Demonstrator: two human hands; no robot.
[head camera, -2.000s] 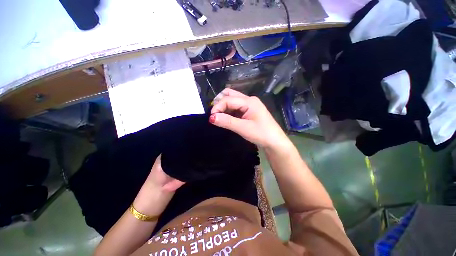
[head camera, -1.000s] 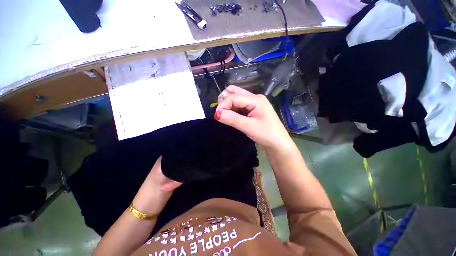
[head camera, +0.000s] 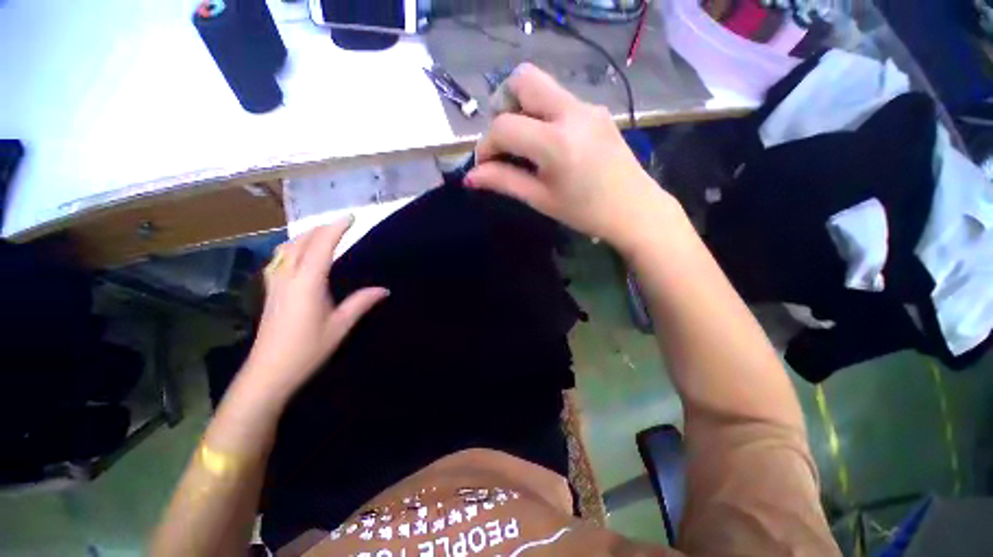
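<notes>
The black garment (head camera: 436, 348) covers the lap and rises to a corner at the table edge. My right hand (head camera: 555, 152) pinches that upper corner between thumb and fingers. No needle or thread can be made out in it. My left hand (head camera: 310, 299) lies on the garment's left edge, thumb and fingers apart, with the cloth between them; whether it grips the cloth is unclear. The paper sheet (head camera: 359, 190) hangs from the table edge, its lower part hidden behind the garment and my left hand.
A black thread cone (head camera: 242, 52) and a smartphone (head camera: 365, 13) are on the white tabletop (head camera: 98, 120). A black-and-white stick (head camera: 451, 90) lies on the grey mat (head camera: 664, 82). A pink bin (head camera: 724, 54) is at the right. Black and white garments (head camera: 828, 207) heap at far right.
My right hand has moved up to the table edge, raising the garment's upper corner. My left hand has come out from under the cloth and moved up and left. The view has shifted, showing more tabletop.
</notes>
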